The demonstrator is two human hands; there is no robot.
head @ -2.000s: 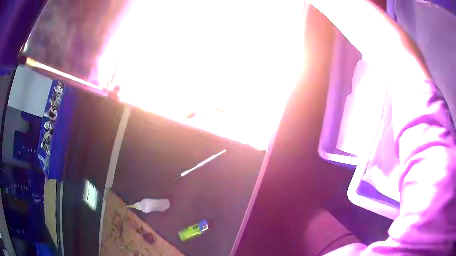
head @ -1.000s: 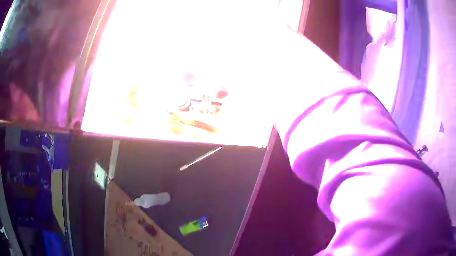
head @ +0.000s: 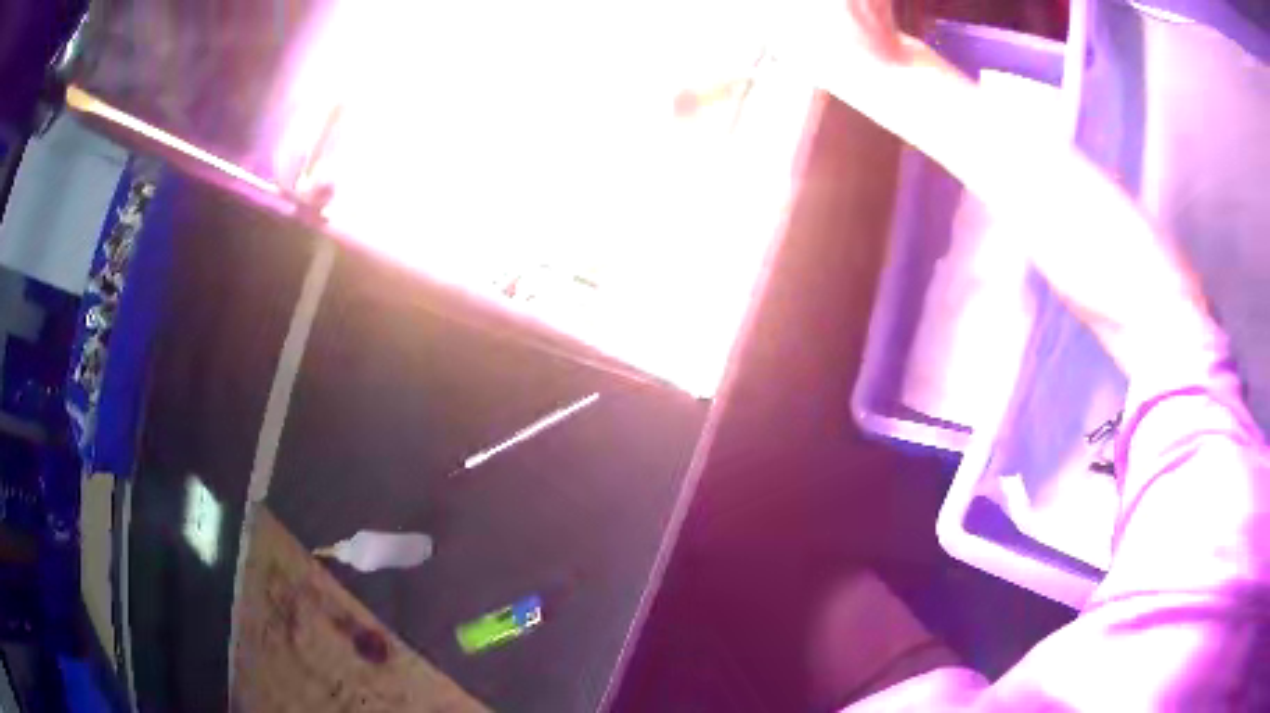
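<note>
A white squeeze bottle lies on the dark green bench beside stained brown cardboard. A green lighter with a blue end lies nearer, and a thin metal rod lies beyond them. My right forearm comes in from the lower right and reaches to the top. My right hand is washed out by glare near the top edge; its fingers and any hold are unclear. A small yellowish thing shows faintly near it. My left hand is not in view.
A glaring bright surface fills the upper middle, with small faint parts near its lower edge. Pale purple-looking bins stand at the right, partly behind my arm. A blue bin edge with small metal parts is at far left.
The view turned and shifted. My right arm swung left across the bright surface, then back right over the bins. The bottle, lighter and rod stay in the same arrangement.
</note>
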